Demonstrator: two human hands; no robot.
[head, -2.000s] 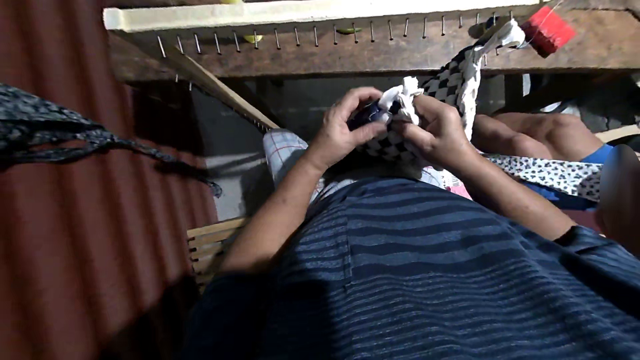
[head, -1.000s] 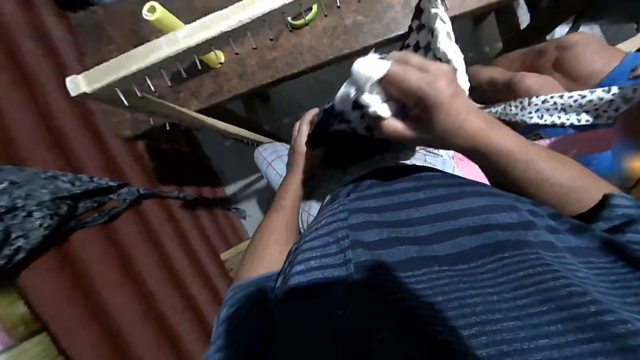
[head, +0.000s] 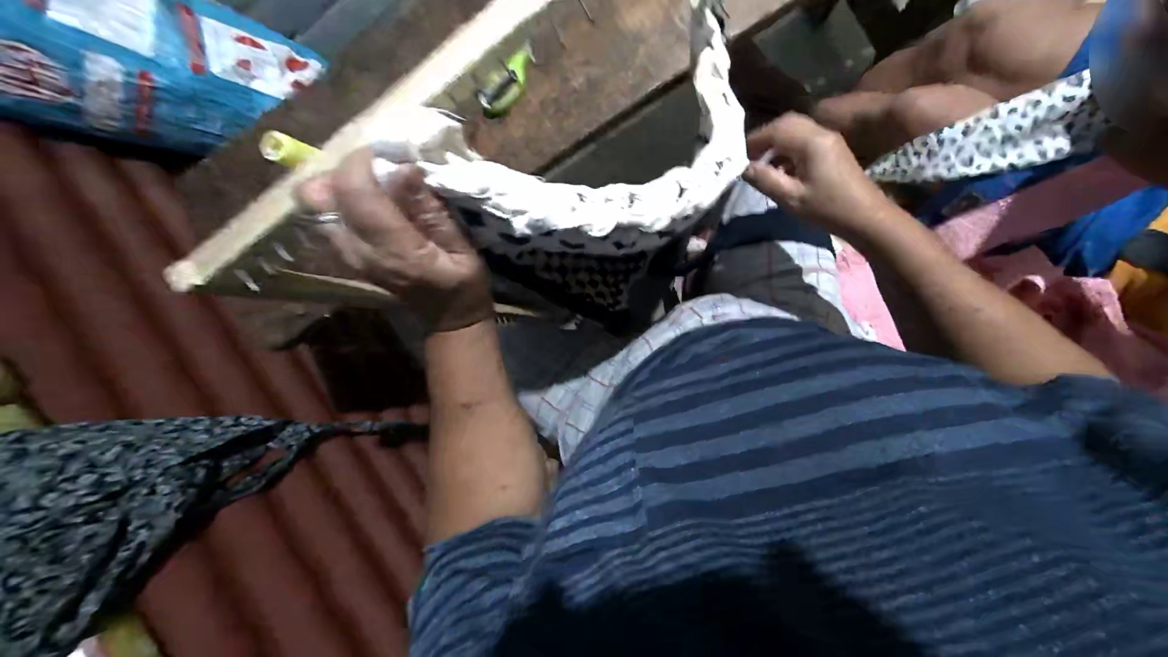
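Observation:
A woven fabric piece (head: pixel 593 265), black and white with a thick white braided edge (head: pixel 602 208), hangs in a curve between my hands. My left hand (head: pixel 401 242) is at the wooden bar (head: pixel 420 78) with its row of nails, fingers bent around the white end of the braid. At the other side, my right hand (head: pixel 808 173) touches the braided edge with thumb and fingers pinched; a small pale bit shows between them. The braid rises past this hand toward the top of the view. Blur hides the exact hold of the left fingertips.
Behind the bar is a brown wooden bench (head: pixel 593 100) with a green ring-like item (head: pixel 506 82) and a yellow tube (head: pixel 287 149). A blue printed package (head: pixel 155 73) lies upper left. Dark patterned cloth (head: pixel 119 511) hangs at left. Another person's bare legs (head: pixel 967 64) are at upper right.
My hands have moved apart, the left one up to the nailed bar. The bunched white fabric is now stretched out between them. The view has turned and shifted.

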